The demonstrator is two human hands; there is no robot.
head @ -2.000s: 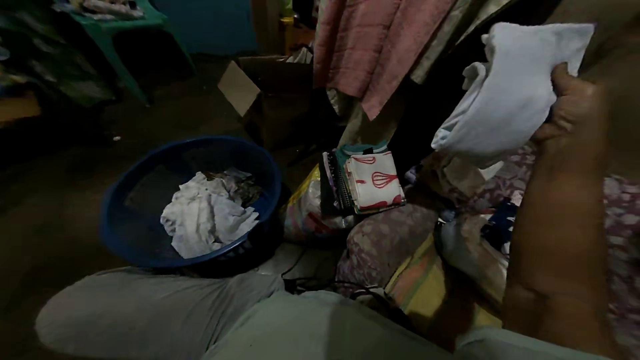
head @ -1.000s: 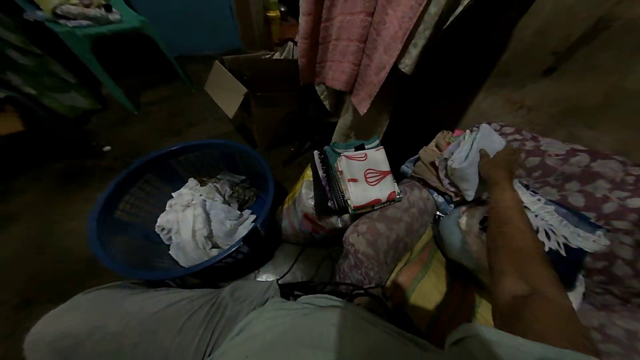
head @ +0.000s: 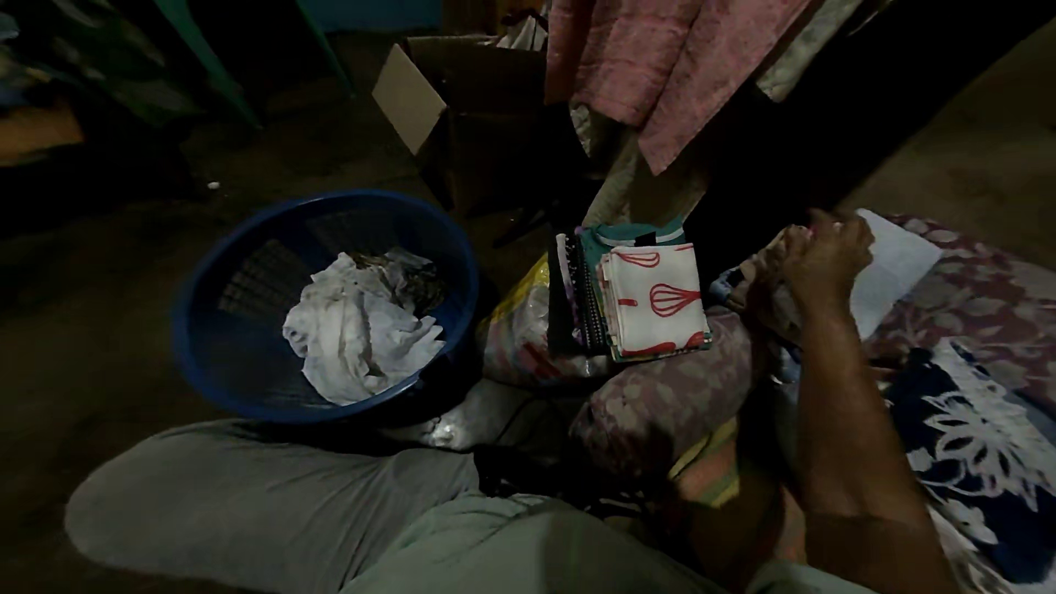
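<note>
On the right, my right hand (head: 827,256) rests over a small heap of folded cloths (head: 767,276), its fingers bent; whether it grips one is hidden. A folded white cloth (head: 891,264) lies beside and partly behind this hand. My left hand is not in view. To the left of the heap sits a stack of folded cloths, topped by a white one with red whisk prints (head: 658,301). Crumpled white cloths (head: 359,330) lie in a blue plastic basket (head: 202,367). A navy cloth with white flowers (head: 982,445) is at the far right.
An open cardboard box (head: 495,124) stands behind the basket. Pink fabric (head: 652,74) hangs down at the top. A floral cushion or bedding (head: 660,396) lies in front of the stack, and a plastic bag (head: 524,338) is beside it. Green chair legs (head: 198,49) show at the upper left.
My right hand first held the white cloth up at the upper right, then lowered it to the heap. The white cloth now lies beside the hand, and the hand is over the heap.
</note>
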